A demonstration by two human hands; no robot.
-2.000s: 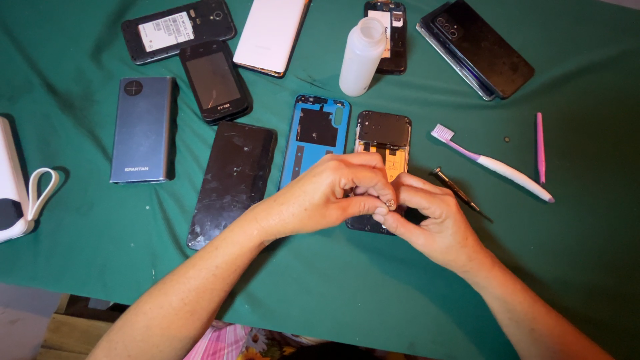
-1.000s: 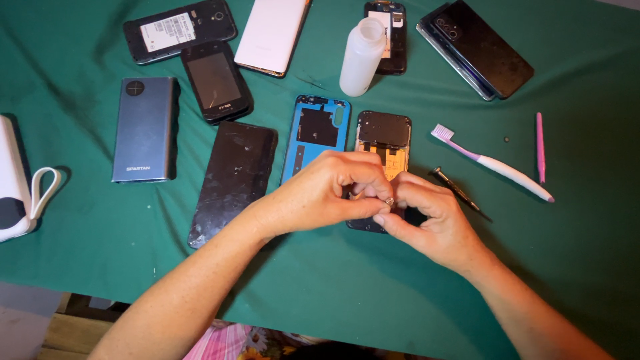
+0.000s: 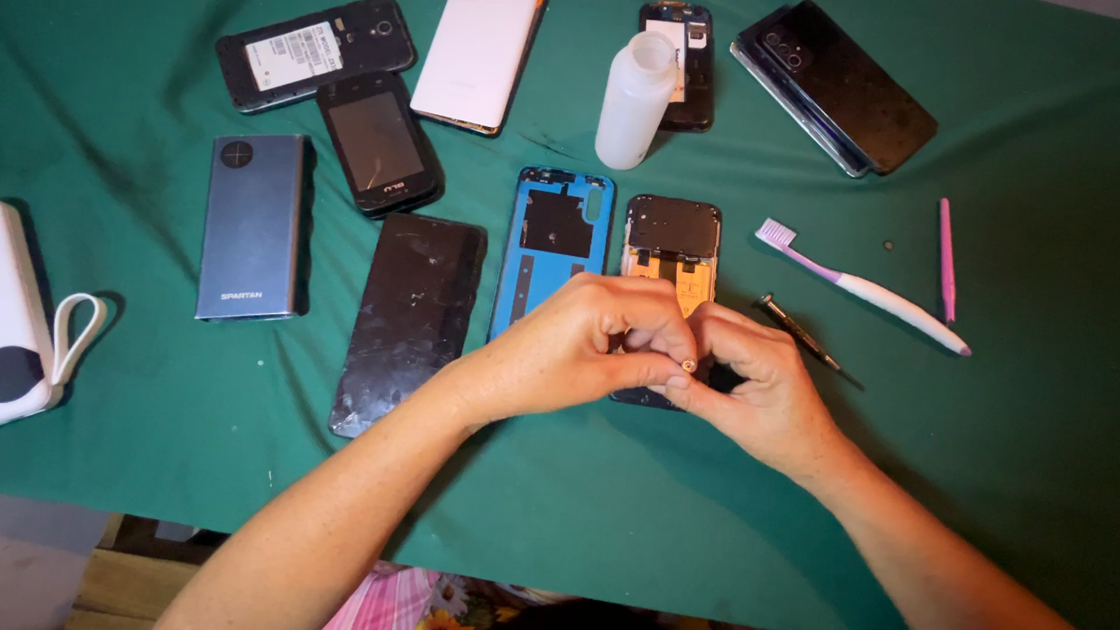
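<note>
My left hand (image 3: 577, 341) and my right hand (image 3: 752, 376) meet fingertip to fingertip over an opened phone (image 3: 675, 226). Between them they pinch a tiny round metallic part (image 3: 689, 365), too small to name. The opened phone shows a black upper cover and an orange-yellow inner area; my hands hide much of its lower half. Left of it lies a blue phone back cover (image 3: 569, 210), partly under my left hand. A small precision screwdriver (image 3: 809, 339) lies just right of my right hand.
A dark cracked phone (image 3: 407, 306), a power bank (image 3: 249, 227) and a small phone (image 3: 381, 140) lie at left. A white plastic bottle (image 3: 626, 114) stands open behind. A toothbrush (image 3: 892, 302) and a pink stick-like tool (image 3: 947, 262) lie at right on the green cloth (image 3: 560, 525).
</note>
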